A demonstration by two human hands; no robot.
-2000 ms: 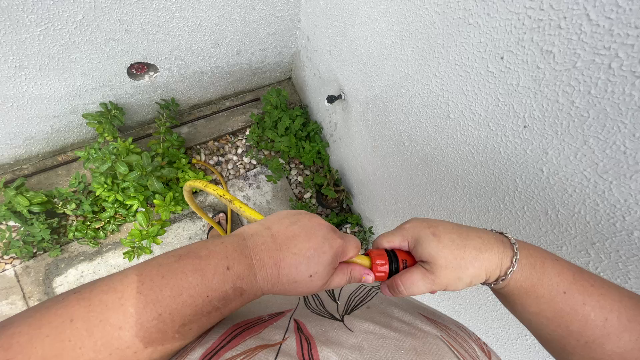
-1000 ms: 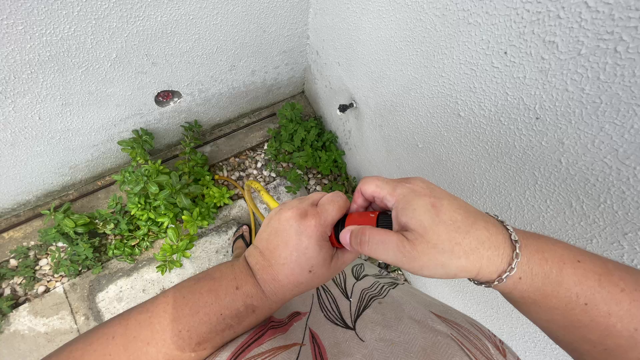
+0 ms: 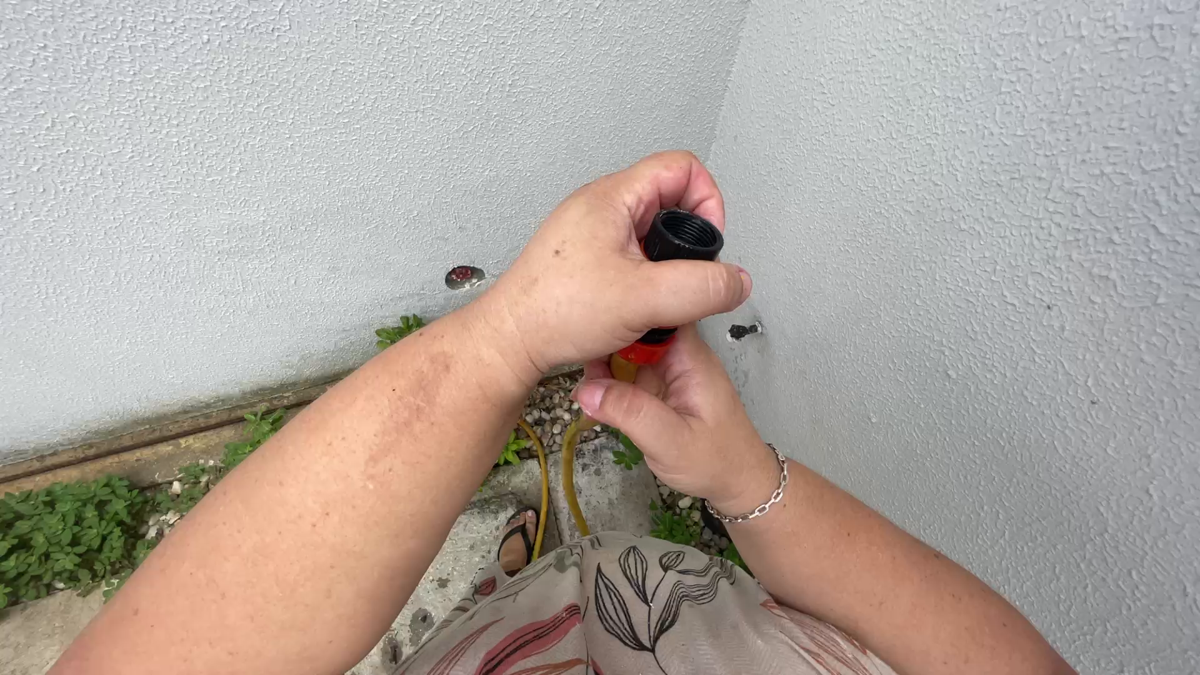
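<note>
My left hand is wrapped around a black and orange-red plastic hose connector, thumb across its front. The connector stands roughly upright, and its threaded open end shows above the thumb. Just below, my right hand, with a chain bracelet at the wrist, grips the end of the yellow garden hose beneath the connector's red collar. From there the hose hangs in a loop toward the ground. Fingers hide part of the connector's body.
Textured white walls meet in a corner. The left wall has a hole with something reddish inside; a small dark fitting sticks out of the right wall. Below are green plants, pebbles, concrete slabs and my sandalled foot.
My hands have changed places on the connector: the left now holds it above, the right the hose below. The threaded opening has come into sight, facing up. The view has shifted.
</note>
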